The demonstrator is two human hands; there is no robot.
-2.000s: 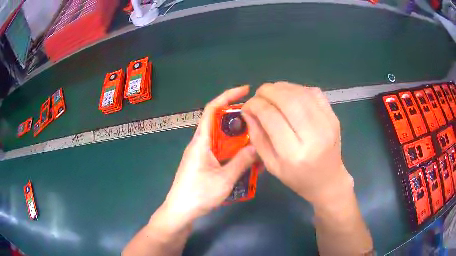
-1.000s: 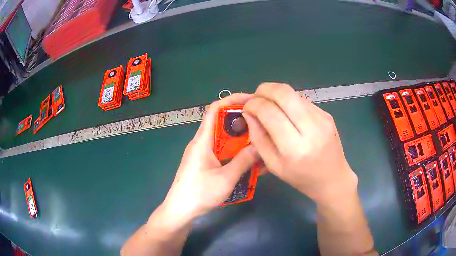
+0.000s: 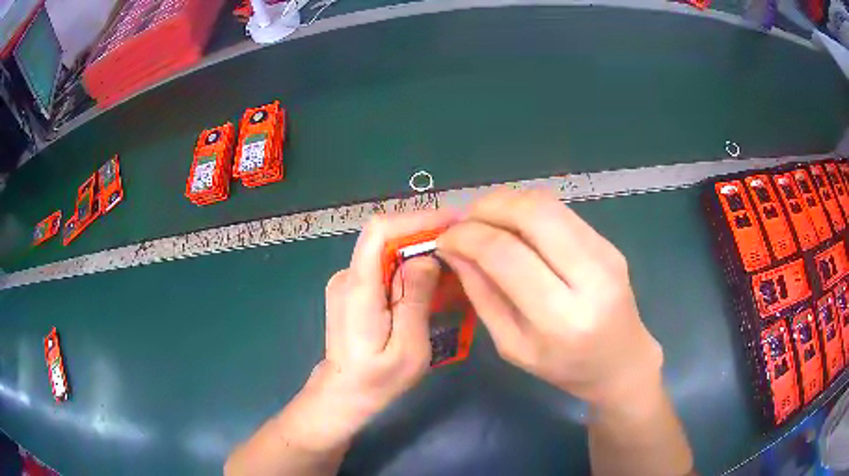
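Note:
An orange housing (image 3: 456, 321) is held above the green surface at the centre, its far end tilted and partly covered by my fingers. My left hand (image 3: 377, 297) grips it from the left, with the thumb over its face. A thin white strip (image 3: 418, 249) shows at the housing's far end. My right hand (image 3: 549, 288) has its fingertips at the right end of this strip and seems to pinch it. The dark lower part of the housing shows between the hands; its round dark area is hidden.
Two orange stacks (image 3: 260, 144) and several loose housings (image 3: 85, 206) lie beyond the pale strip (image 3: 251, 237). A narrow orange piece (image 3: 57, 364) lies at left. White rings (image 3: 421, 181) lie near the strip. A black tray (image 3: 734, 256) of housings is at right, a red bin (image 3: 154, 46) upper left.
A white ring beyond the strip, absent two seconds ago, now lies clear of the hands. The left thumb has moved up over the round dark area, and the white strip now shows at the housing's end.

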